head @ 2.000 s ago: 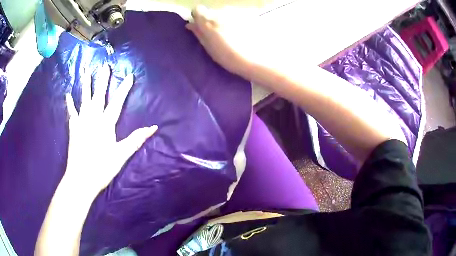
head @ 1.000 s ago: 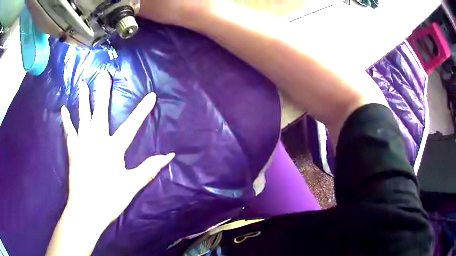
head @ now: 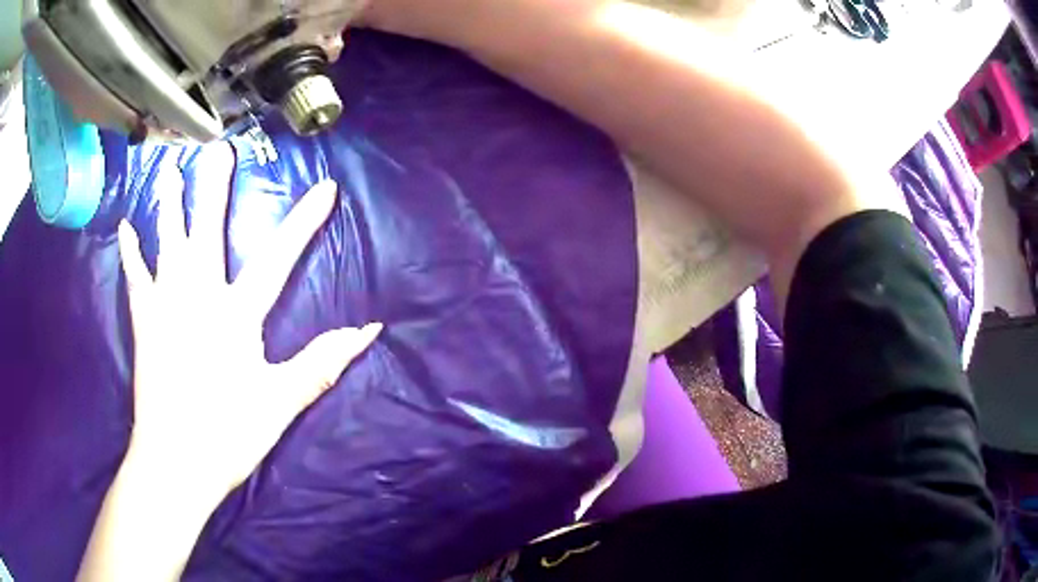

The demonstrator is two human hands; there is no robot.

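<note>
A glossy purple shell fabric panel (head: 489, 341) covers the table's left and middle, with a white edge showing at its lower right. My left hand (head: 222, 296) lies flat on it with fingers spread, fingertips just below the presser foot (head: 260, 146). The sewing machine head (head: 171, 51) is above, with a knurled tension dial (head: 312, 105) and a turquoise oval part (head: 66, 159) at its left. The fabric puckers under bright light near the foot. My right arm reaches behind the machine head; my right hand is hidden or cut off at the top edge.
Dark looped scissors (head: 854, 16) lie on the cream table (head: 911, 80) at the top right. A ruler scale runs along the table's front edge. A quilted purple panel (head: 947, 216) hangs at the right. A pink plastic object (head: 993, 114) stands beyond it. The speckled floor (head: 734, 421) shows below.
The view has shifted closer to the machine. My right hand has moved from the panel's top edge to behind the machine head. My left hand stays spread on the fabric near the foot.
</note>
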